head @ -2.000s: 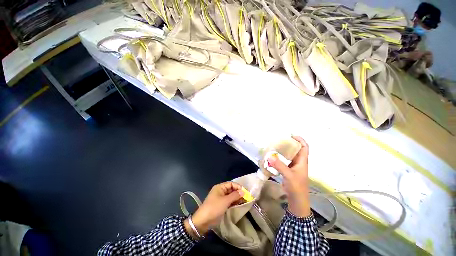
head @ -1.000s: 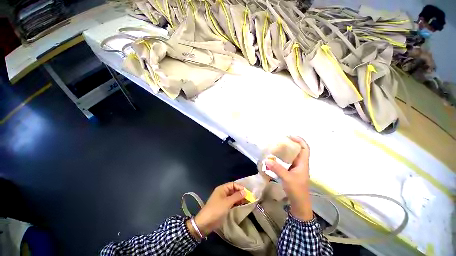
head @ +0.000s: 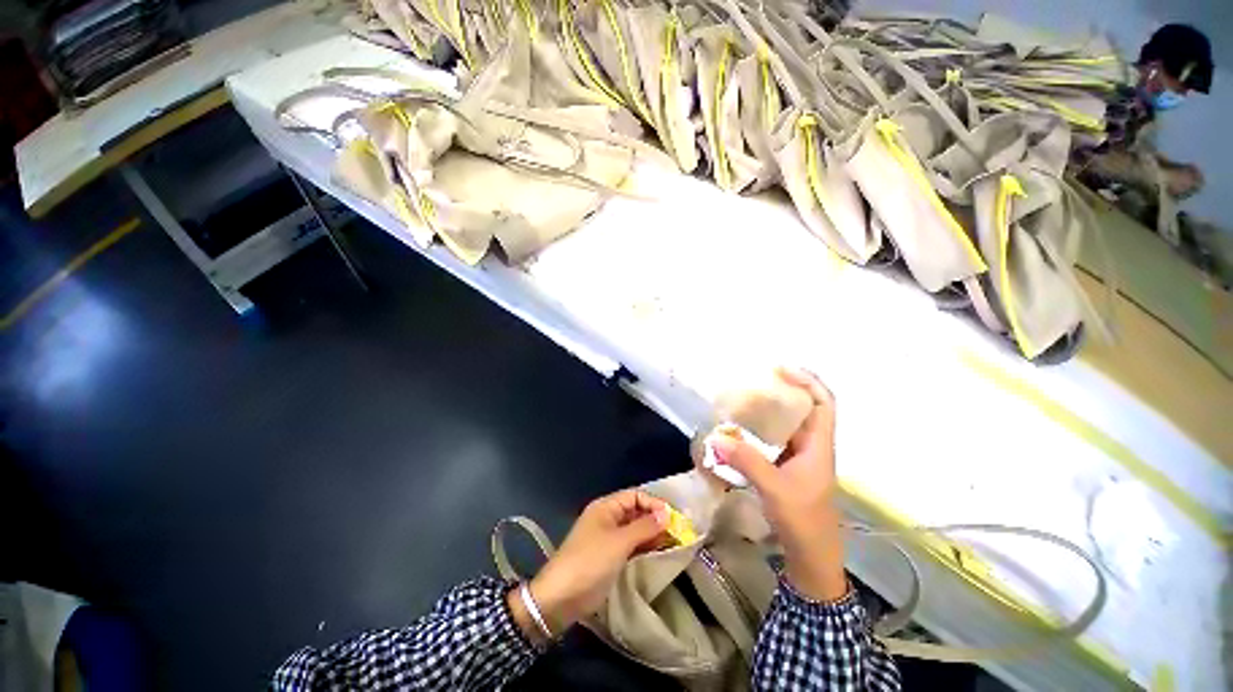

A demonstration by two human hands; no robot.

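My right hand is shut on a squeeze bottle with a white label, tilted with its lower end toward the bag. My left hand pinches a small yellow-edged flap at the top edge of a beige bag. The bottle's nozzle is blurred at the flap; whether it touches cannot be told. The bag hangs open below my hands, at the near edge of the table. A zipper line shows in its opening.
The white table runs from upper left to lower right. One beige bag lies at its left. A long row of yellow-edged bags lies along its far side. A bag strap loops over the table's near edge. A masked person is at upper right.
The bottle has tilted slightly and its nozzle end sits a little lower over the flap. My left hand has barely moved. The person at upper right has shifted.
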